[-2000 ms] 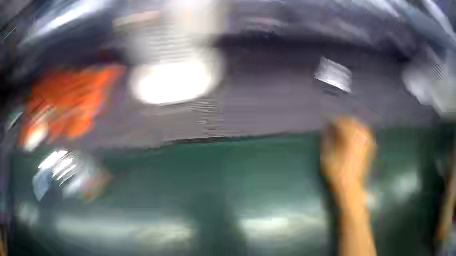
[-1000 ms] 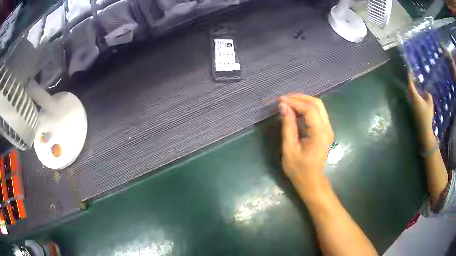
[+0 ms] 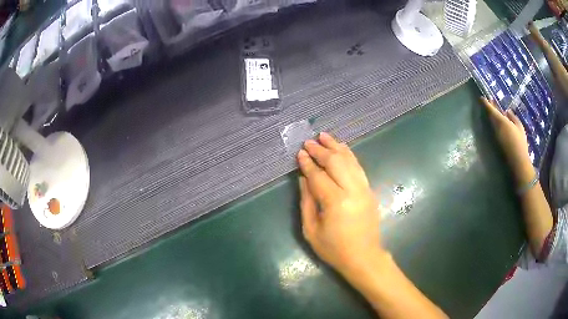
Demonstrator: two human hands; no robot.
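A small clear, whitish piece of film (image 3: 298,136) lies on the ribbed dark mat (image 3: 187,168). My right hand (image 3: 339,199) reaches in from the lower right, palm down. Its fingertips are at the film's lower right edge, and the thumb is lower, near the mat's edge; whether the fingers grip the film or only touch it cannot be told. A black keypad phone or housing with a white label (image 3: 261,81) lies on the mat beyond the film, apart from my hand. My left hand is not in view.
White fans stand left (image 3: 59,180) and right (image 3: 417,31). Orange holders (image 3: 9,255) are at the far left. Grey pouches or trays (image 3: 118,37) line the back. At right, a neighbour's hand (image 3: 514,140) is at a blue parts tray (image 3: 514,81). The green surface (image 3: 205,268) is nearest me.
The blur has cleared and the view has shifted. My right hand has moved left, turning palm down. The clear film now shows at its fingertips. The neighbour's blue tray sits lower and flatter.
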